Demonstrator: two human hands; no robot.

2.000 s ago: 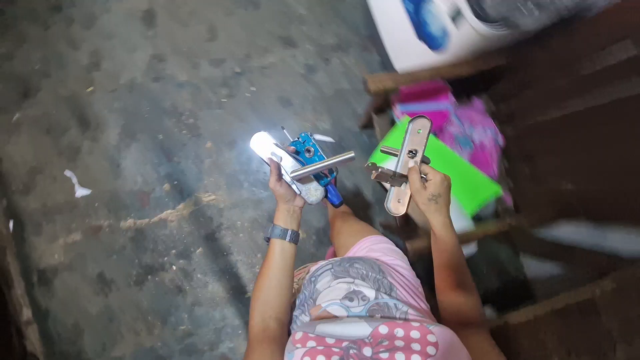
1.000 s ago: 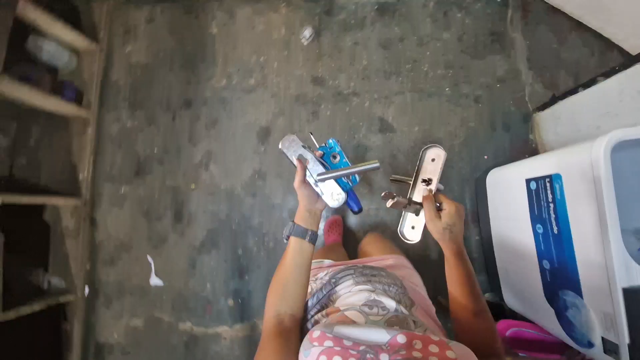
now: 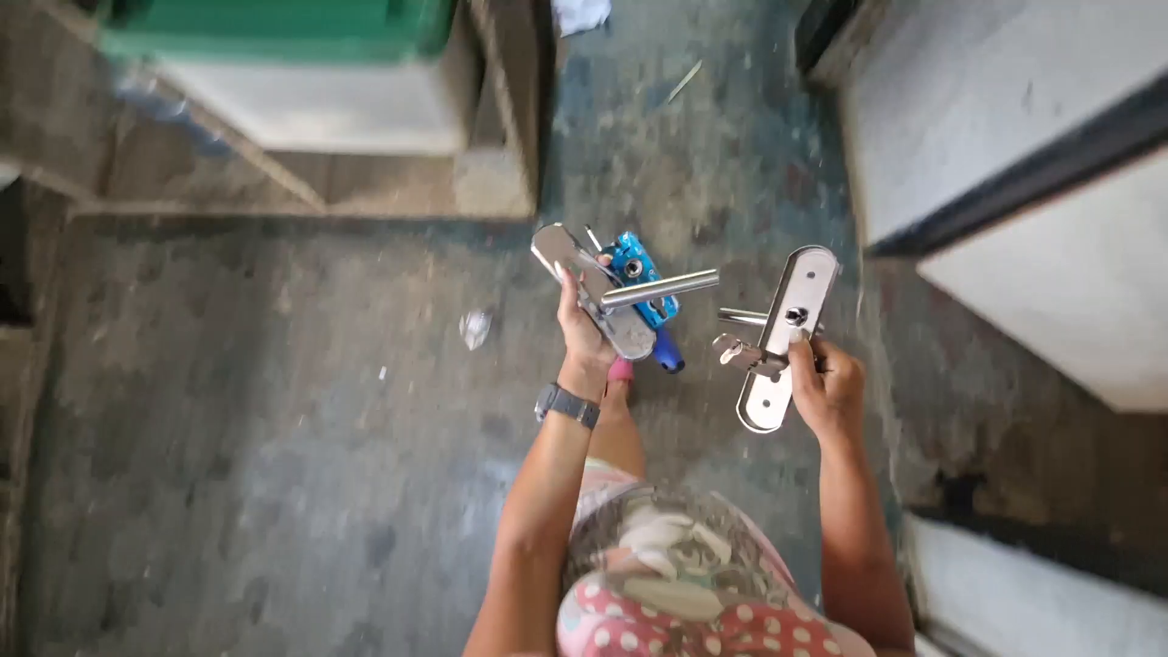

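Observation:
My left hand [image 3: 584,324] grips a metal door handle plate [image 3: 630,336] with its tubular lever [image 3: 671,287] pointing right. Behind that plate, in the same hand, are a blue mortise lock case [image 3: 639,265] and a screwdriver with a blue handle [image 3: 668,351], its shaft tip showing at the top. My right hand [image 3: 821,383] holds a second door handle plate [image 3: 787,333], its back side facing up and its lever [image 3: 744,317] partly hidden behind it. Near the thumb, a lock cylinder [image 3: 746,356] with what looks like a key lies across this plate. The two hands are apart.
A wooden frame [image 3: 493,196] holding a white container with a green top [image 3: 274,50] stands at the upper left. White panels with a dark edge [image 3: 1022,201] are on the right. On the floor lie a crumpled clear scrap [image 3: 474,328], a thin stick [image 3: 684,80] and white paper [image 3: 581,14].
The view has turned and moved strongly across the floor. Both hands keep hold of the same door hardware. The white appliance with a blue label, seen at the right earlier, is out of view.

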